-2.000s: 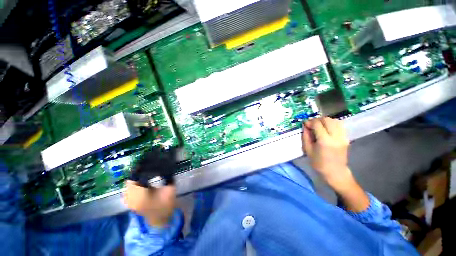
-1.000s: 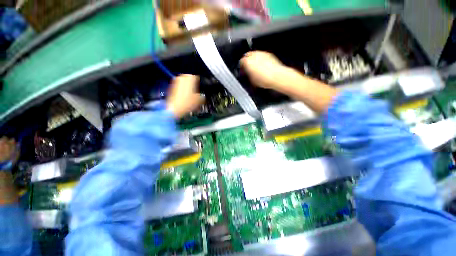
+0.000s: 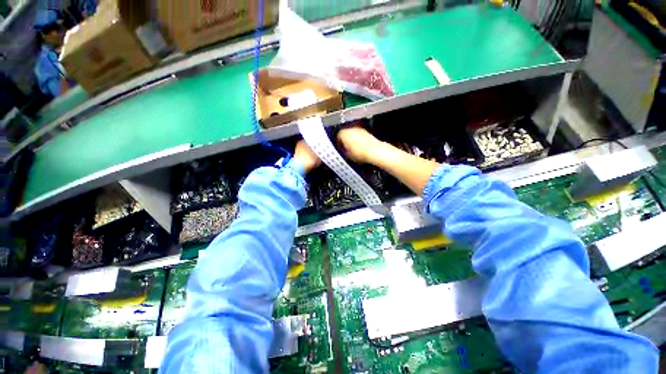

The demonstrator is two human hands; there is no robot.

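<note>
My left hand [image 3: 307,155] and my right hand [image 3: 358,144] reach into the dark bins under the green-topped shelf. Fingers of both are hidden in shadow, so what they hold cannot be told. A perforated white strip [image 3: 339,166] hangs from the shelf edge beside my hands, down to the boards. A bin of dark and yellow-marked parts [image 3: 342,191] lies just below my hands. Green circuit boards [image 3: 358,255] lie in a row under my forearms, with a long heat sink [image 3: 421,309] and a finned heat sink [image 3: 413,220].
An open cardboard box [image 3: 298,104] and a clear bag with pinkish contents [image 3: 363,68] stand on the green shelf [image 3: 175,117]. A bin of cream parts [image 3: 507,142] is at right. A blue cord [image 3: 256,88] hangs down. A person [image 3: 48,62] and large boxes [image 3: 104,45] are behind.
The view has tilted up to show more of the shelf. My left hand has moved right, closer to my right hand. Earlier, both hands were at the boards' front edge, with a black clump in the left.
</note>
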